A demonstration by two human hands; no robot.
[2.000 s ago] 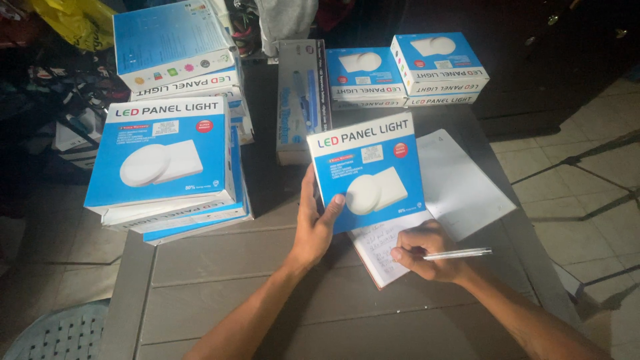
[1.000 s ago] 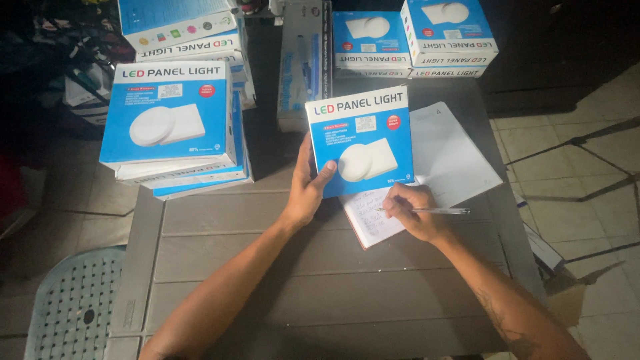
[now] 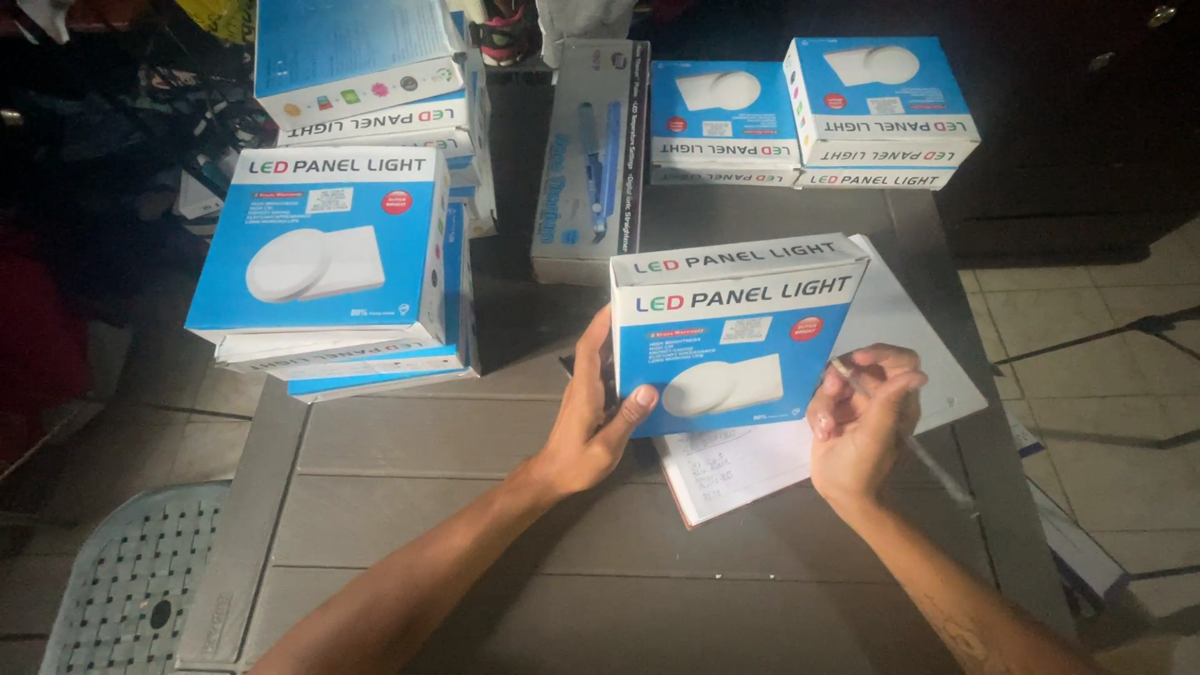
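A blue and white LED panel light box [image 3: 731,347] is held upright and slightly tilted by my left hand [image 3: 600,412], its thumb on the front face. Behind and below the box lies an open notebook [image 3: 750,473] with handwriting on one page; the box hides part of it. My right hand [image 3: 867,422] is raised over the notebook beside the box's right edge, with a pen [image 3: 937,469] between its fingers. The pen is blurred, and its end points down to the right.
Stacked LED panel light boxes [image 3: 319,253] stand at the table's left, with more boxes [image 3: 881,94] at the back right. Between them lies a hair straightener box [image 3: 591,159]. A woven plastic chair [image 3: 141,581] is at the lower left, beside the slatted table [image 3: 422,525].
My right hand has lifted from the notebook page and turned, still with the pen. The box in my left hand is tipped so that its top side shows more.
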